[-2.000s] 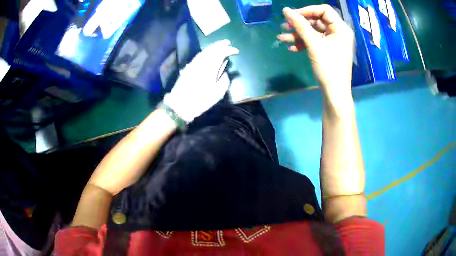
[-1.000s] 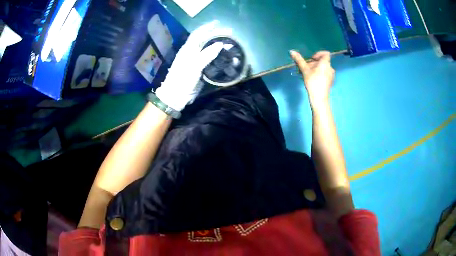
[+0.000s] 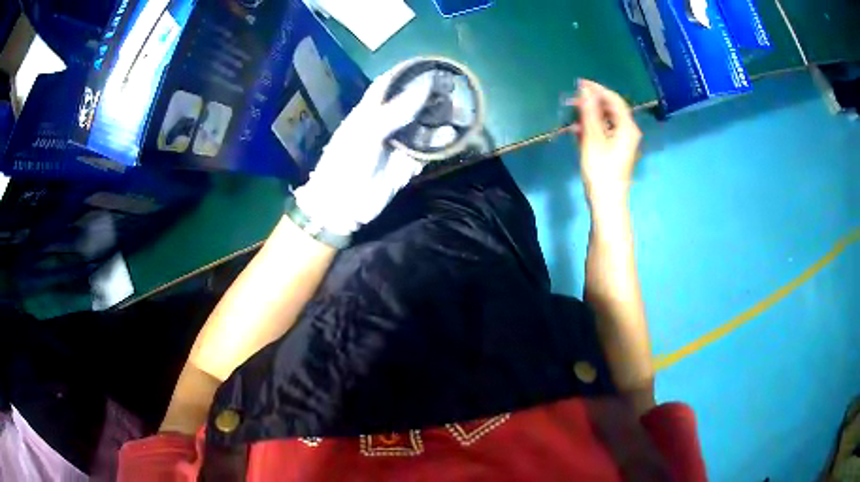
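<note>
My left hand, in a white knitted glove, holds a pale tape roll upright at the table's front edge, with the thumb inside the ring. My right hand is bare and raised right of the roll, over the table edge. Its thumb and fingers are pinched together, with a faint clear bit, seemingly tape, at the tips. Left of my gloved hand a large dark-blue laminator box lies on the green table.
More blue boxes lie at the far left. Blue boxes stand side by side at the right table end. White paper and a blue object's edge are at the back. A person's pink clothing shows lower left. Light-blue floor is right.
My left hand has taken hold of the tape roll, which now shows in its grip. My right hand has come down from over the table to its front edge. The left box has shifted in view.
</note>
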